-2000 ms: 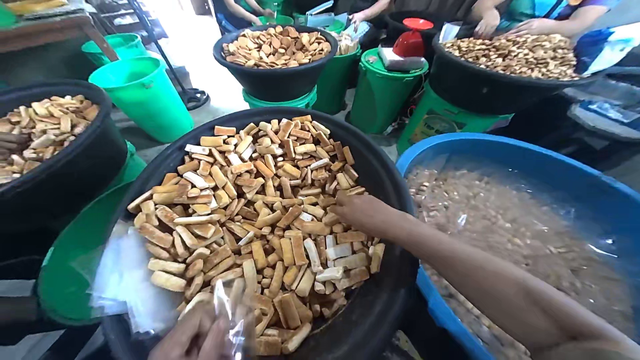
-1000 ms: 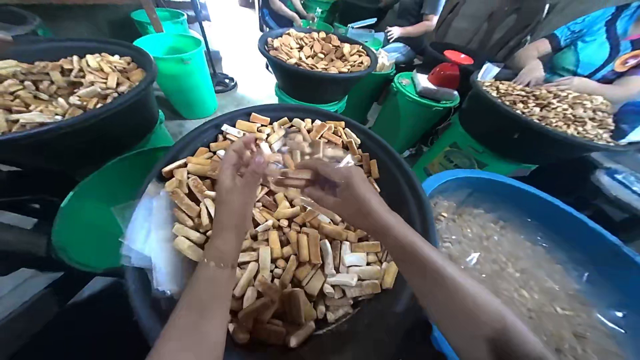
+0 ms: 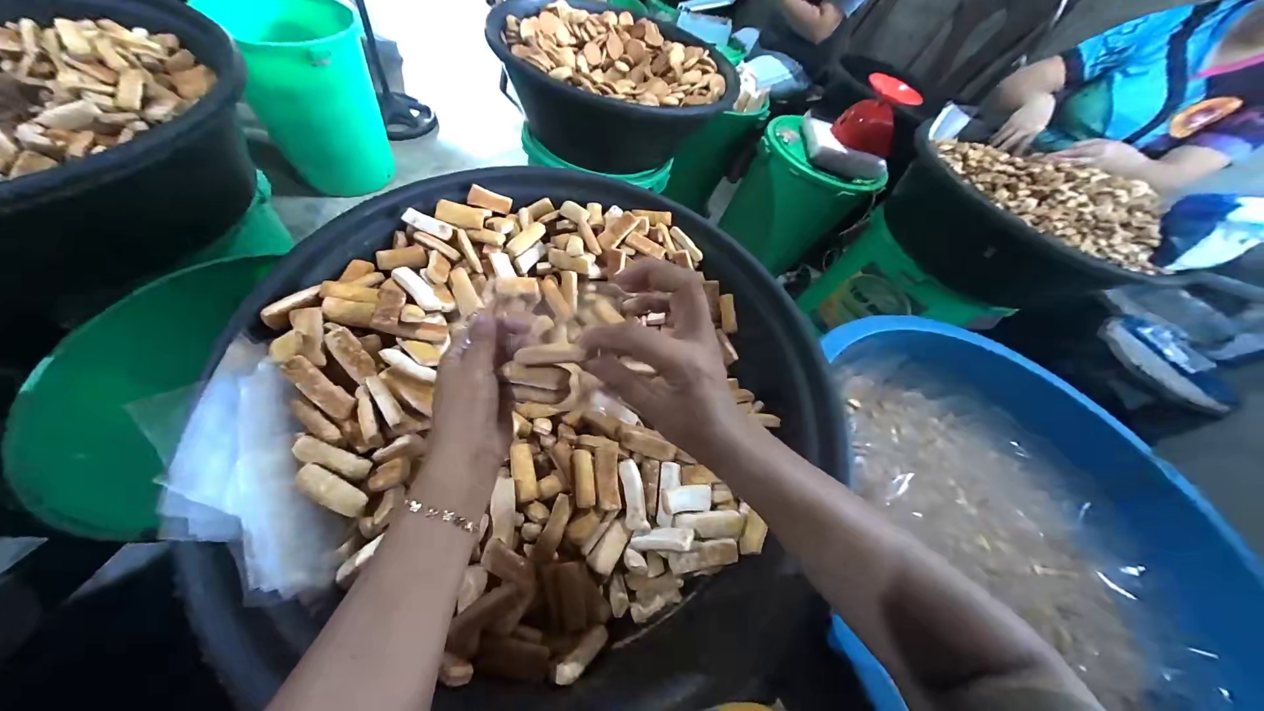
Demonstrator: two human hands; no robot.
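Note:
A black basin point(image 3: 810, 395) in front of me holds a heap of stick-shaped biscuits point(image 3: 597, 484). Above the heap my left hand point(image 3: 479, 370), with a thin bracelet at its wrist, grips a clear plastic bag point(image 3: 513, 321) that is partly blurred. Biscuit sticks show in or just behind the bag. Close on its right, my right hand point(image 3: 671, 355) has its fingers curled around a biscuit stick point(image 3: 549, 354) at the bag. A stack of clear plastic bags point(image 3: 257, 474) lies over the basin's left edge.
On the right stands a blue tub point(image 3: 997, 346) with filled clear bags. Other black basins of biscuits stand at the left point(image 3: 237, 89), the back point(image 3: 602, 123) and the right point(image 3: 968, 247), where a person's hands rest. Green buckets point(image 3: 316, 109) and a red scale point(image 3: 874, 118) are behind.
My right hand has moved from the right side of the heap to beside my left hand. My left hand has moved up from the near edge of the basin to above the heap.

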